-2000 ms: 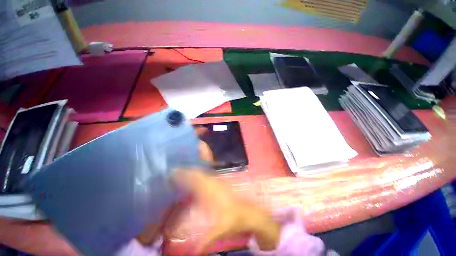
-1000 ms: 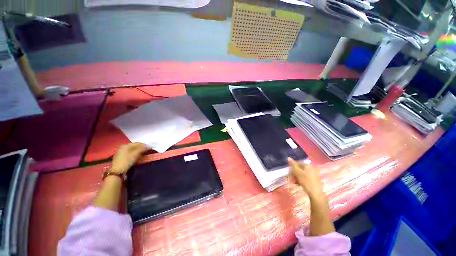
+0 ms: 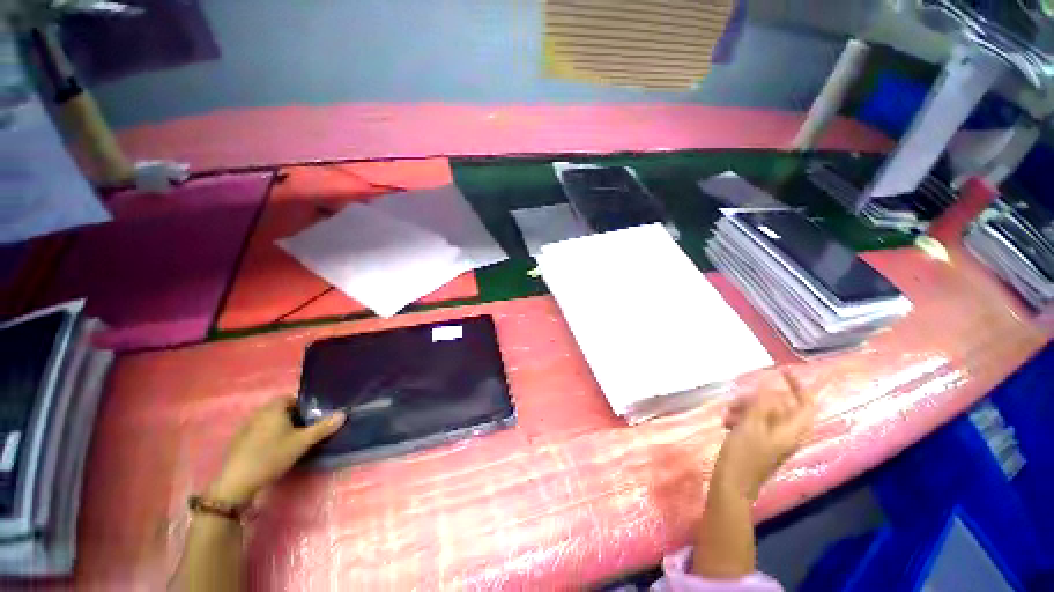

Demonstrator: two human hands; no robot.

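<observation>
A low stack of glossy black panels (image 3: 405, 376), with a small white label on top, lies in front of me left of centre. My left hand (image 3: 272, 445) grips its left edge, thumb on the top face; the fingers are partly hidden. A pile topped by a plain white sheet (image 3: 653, 312) stands right of it, slightly skewed. My right hand (image 3: 763, 428) is empty, fingers apart, by that pile's front right corner. Whether it touches the pile is unclear.
A striped-edge panel pile (image 3: 821, 272) stands at right, another pile (image 3: 41, 428) at far left. Loose white sheets (image 3: 387, 254) and a dark panel (image 3: 610, 199) lie at the back. Blue bins (image 3: 982, 486) are at lower right. A white post (image 3: 832, 93) stands behind.
A white sheet now tops the centre pile where a black panel lay. My left hand has moved down to the black stack's lower left edge. My right hand has shifted right.
</observation>
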